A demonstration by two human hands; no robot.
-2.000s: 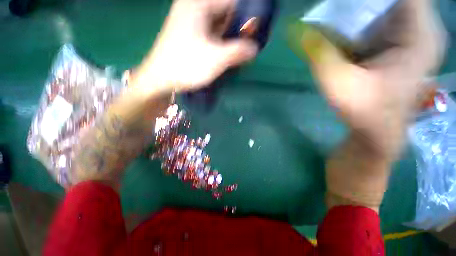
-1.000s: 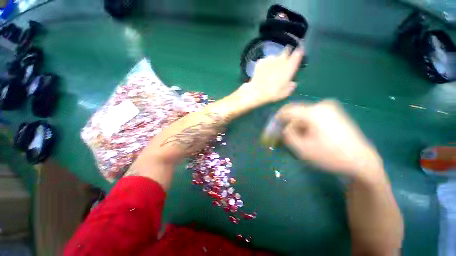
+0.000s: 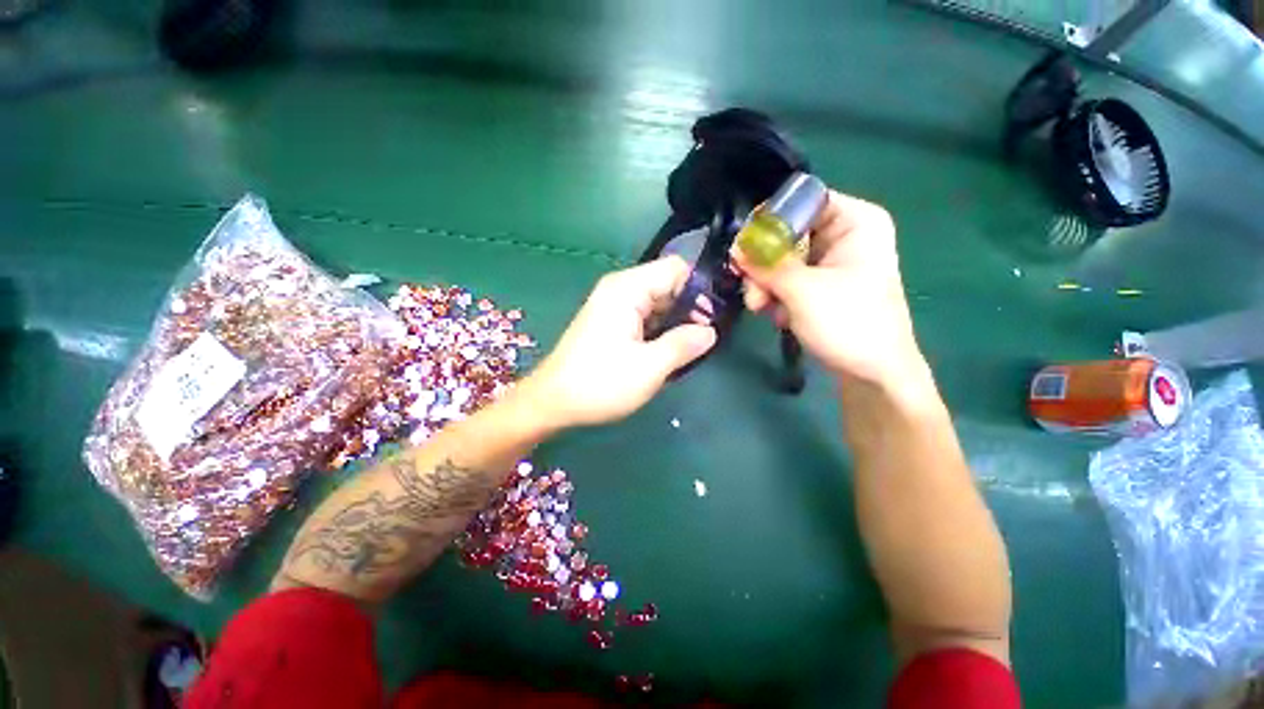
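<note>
A black desk fan [image 3: 738, 155] is in front of me at the upper middle. My left hand [image 3: 620, 339] grips its near side, with the thumb and fingers around the black rim. My right hand [image 3: 848, 284] holds the mallet [image 3: 782, 219] by its head, a silver cylinder with a translucent yellow face pointing down-left at the fan. Its handle is hidden or cannot be made out. The right fingertips are close to the fan's middle; whether they hold a cap cannot be told. Shiny red and silvery caps [image 3: 534, 533] lie in a loose pile beside and below my left forearm.
A bulging clear bag of caps [image 3: 264, 402] with a white label lies at left. Another fan [image 3: 1117, 164] stands at the upper right, and a dark one [image 3: 215, 31] at the upper left. An orange can [image 3: 1095, 396] lies at right above a crumpled clear bag [image 3: 1195, 533].
My left hand has taken hold of the black fan, which is now turned and nearer me. My right hand has moved up to the fan with the mallet head. The view has shifted.
</note>
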